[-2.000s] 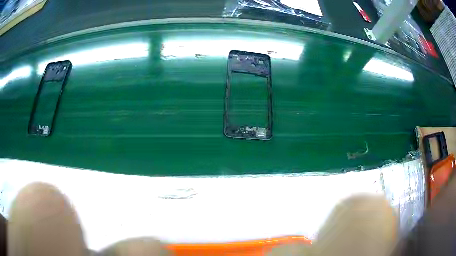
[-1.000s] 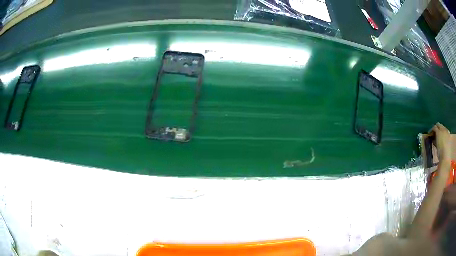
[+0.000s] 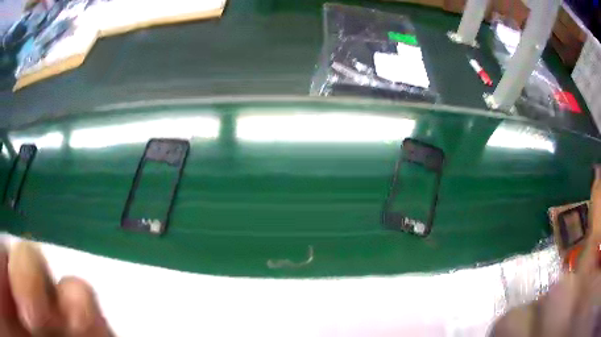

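Black phone middle frames lie flat on the green conveyor belt [image 3: 283, 204]: one left of centre [image 3: 167, 151], one right of centre [image 3: 423, 154], and a narrow-looking one at the far left [image 3: 26, 154]. My left hand [image 3: 56, 299] is at the lower left over the white bench covering [image 3: 263, 309], blurred and cut off by the edge, its grip unclear. A blurred skin-toned shape at the lower right, likely my right hand [image 3: 537, 312], is cut off; whether it holds anything is hidden.
At the right edge, a neighbour's arm [image 3: 595, 220] is beside a black frame [image 3: 572, 224] on cardboard [image 3: 557, 214] and an orange tray [image 3: 582, 257]. Beyond the belt are a clear bag [image 3: 359, 62], white posts [image 3: 520, 66], a red-and-white marker [image 3: 482, 72] and a tan-edged board [image 3: 56, 71].
The belt's frames and the pale scrap have moved left. The view has tilted up, and the near orange tray has left the picture. My left hand has come further into view.
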